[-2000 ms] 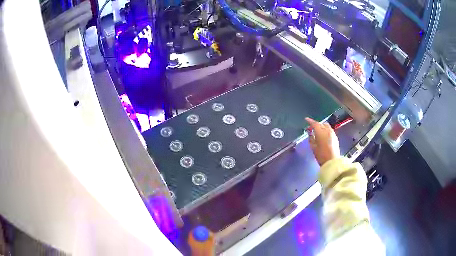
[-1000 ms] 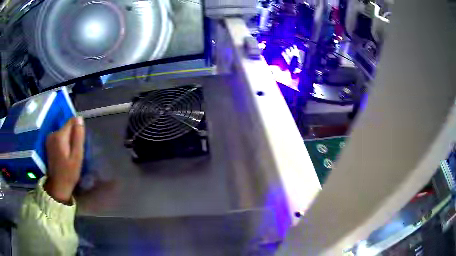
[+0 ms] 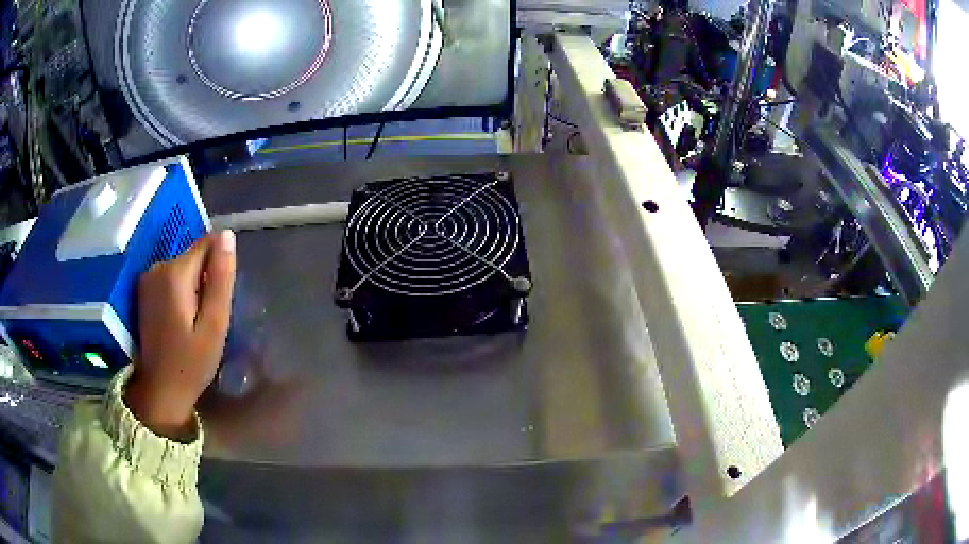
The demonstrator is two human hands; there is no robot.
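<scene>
My left hand [image 3: 186, 329], bare in a pale yellow-green sleeve, is at the lower left, against the right side of the blue control box [image 3: 117, 255]. Its fingers point up, with one fingertip near the box's pale front edge. What its palm side holds, if anything, is hidden. The box has red digits, a green-lit switch and a small white object on top. A faint, clear roundish shape, part or reflection, shows on the steel bench [image 3: 425, 404] right of the hand. My right hand is not in view.
A black cooling fan [image 3: 434, 255] lies on the bench. The inspection monitor [image 3: 319, 64] stands behind, showing magnified rings. A pale frame post [image 3: 659, 255] separates the bench from the green conveyor belt [image 3: 855, 319] with clear round parts. A blurred pale band crosses the lower right.
The view has swung left from the belt to the bench. My right hand, earlier at the belt's edge, has left view. My left hand has stayed against the blue box since one second ago.
</scene>
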